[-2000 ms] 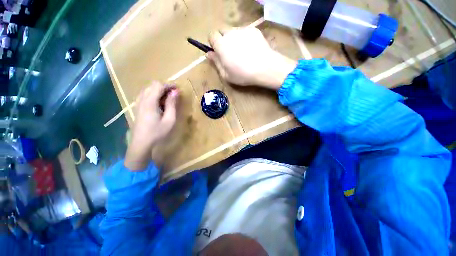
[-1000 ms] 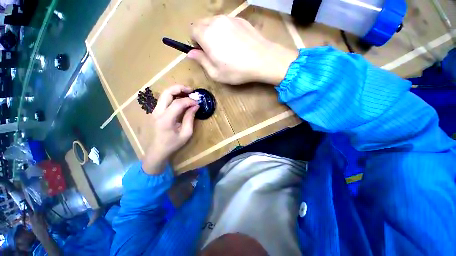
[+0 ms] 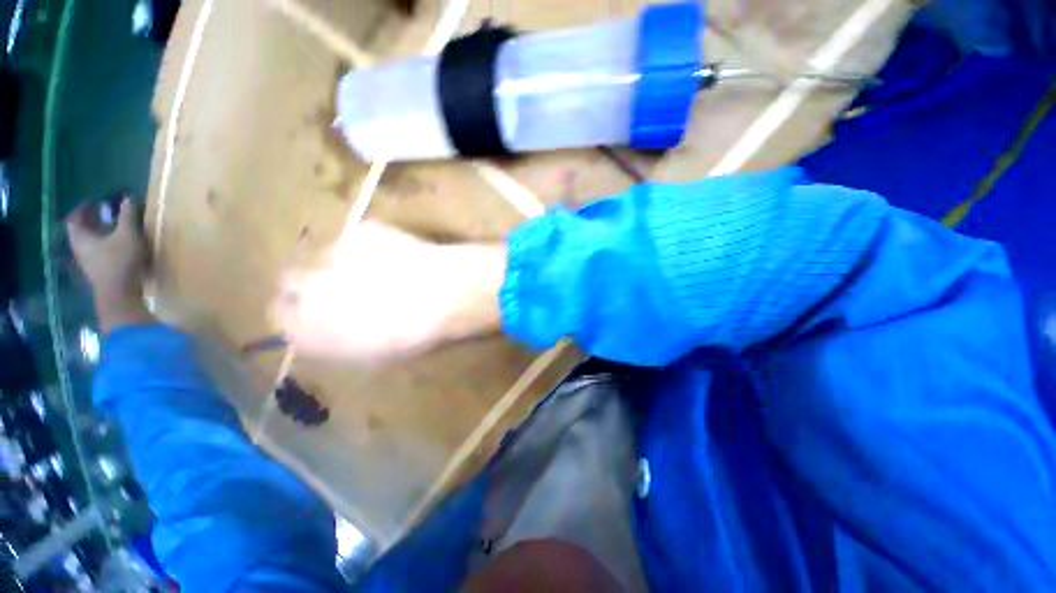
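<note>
My left hand [image 3: 112,257] is stretched out to the far left over the green surface. Its fingers are around a small round black unit [image 3: 110,212] with a pale glint; blur hides the exact grip. My right hand [image 3: 382,295] is over the cardboard, overexposed and blurred. The dark tip of the slim black tweezers [image 3: 264,344] sticks out past its fingers; the rest is hidden. A loose pile of small black parts [image 3: 301,401] lies on the cardboard below the tweezers. No round housing shows on the visible cardboard.
A large translucent syringe [image 3: 567,87] with a black band and blue cap lies above my right hand, a thin line running from its cap. Pale tape strips cross the brown cardboard [image 3: 232,174]. The green surface [image 3: 99,151] runs along the left.
My left hand has left the round housing's earlier place on the cardboard and reached far left. The view has turned; the syringe shows nearer the middle. My right hand still has the tweezers.
</note>
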